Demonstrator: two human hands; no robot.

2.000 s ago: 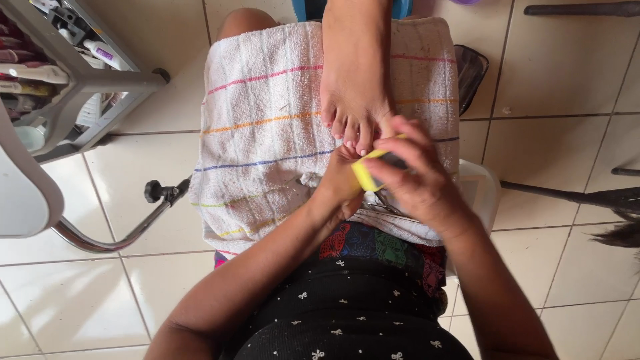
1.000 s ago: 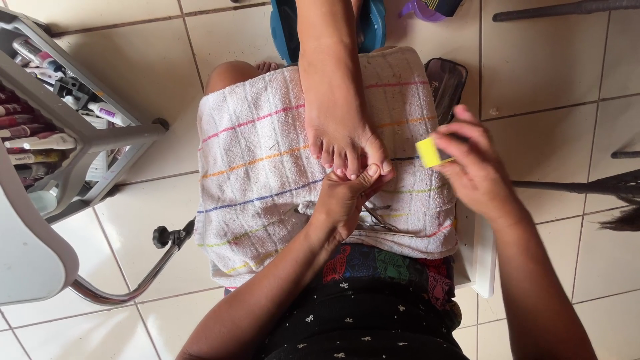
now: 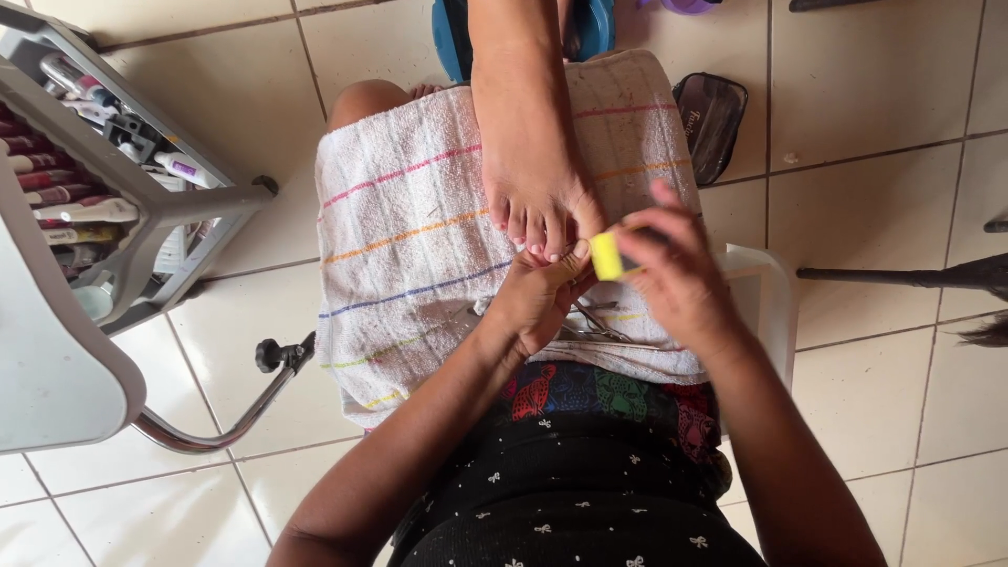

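Another person's bare foot (image 3: 531, 157) rests on a striped white towel (image 3: 409, 228) spread over my lap. My left hand (image 3: 543, 291) grips the big toe from below, its thumb by the toe's tip. In my right hand (image 3: 669, 268), blurred, is a yellow nail buffer block (image 3: 605, 257) with a dark face, held at the big toe's outer side. Whether it touches the nail cannot be told. Metal nippers or scissors (image 3: 594, 323) lie on the towel just below my left hand, partly hidden by it.
A grey trolley (image 3: 181, 205) with nail polish bottles (image 3: 59, 177) stands at the left, beside a white padded surface (image 3: 55, 331) and a chrome arm (image 3: 228, 437). A dark zip case (image 3: 713, 126) lies beyond the towel. A blue basin (image 3: 450, 39) is at the top, a white plastic edge (image 3: 780, 315) at the right.
My right hand, away to the right of the foot one second ago, is back beside the big toe with the yellow block. My left hand stays at the toes.
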